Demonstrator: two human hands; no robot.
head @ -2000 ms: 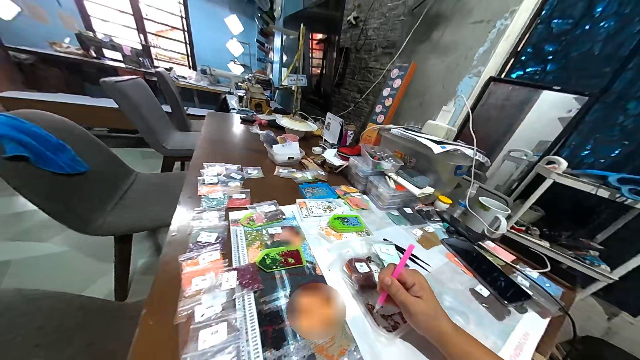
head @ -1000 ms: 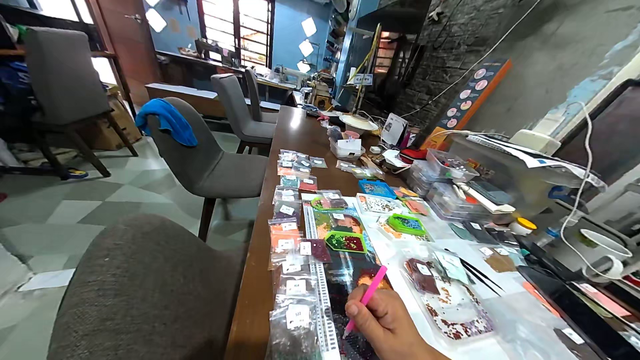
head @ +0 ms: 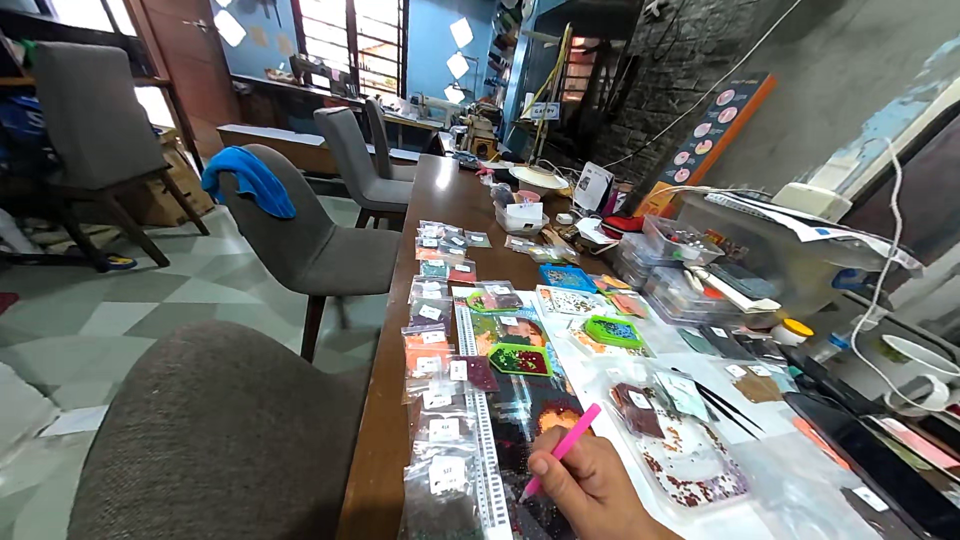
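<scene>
My right hand (head: 589, 480) holds a pink diamond-painting pen (head: 564, 448), its tip down on the dark lower part of a diamond-painting canvas (head: 525, 405). Just right of the hand lies a clear plastic tray (head: 694, 465) of dark red and orange drills, with a small bag of dark red drills (head: 637, 409) in it. A green tray (head: 520, 360) with green and red drills rests on the canvas. Another green tray (head: 613, 331) holds blue drills. Small labelled zip bags (head: 442, 429) line the canvas's left edge. My left hand is out of view.
Black tweezers (head: 724, 409) lie right of the clear tray. A dark phone-like device (head: 862, 442), a white mug (head: 919, 382) and stacked plastic boxes (head: 690, 296) stand at the right. Grey chairs (head: 225, 435) line the table's left side. A blue tray (head: 568, 278) is farther back.
My right hand with the pen has moved from over the clear tray onto the lower canvas. The view has swung left.
</scene>
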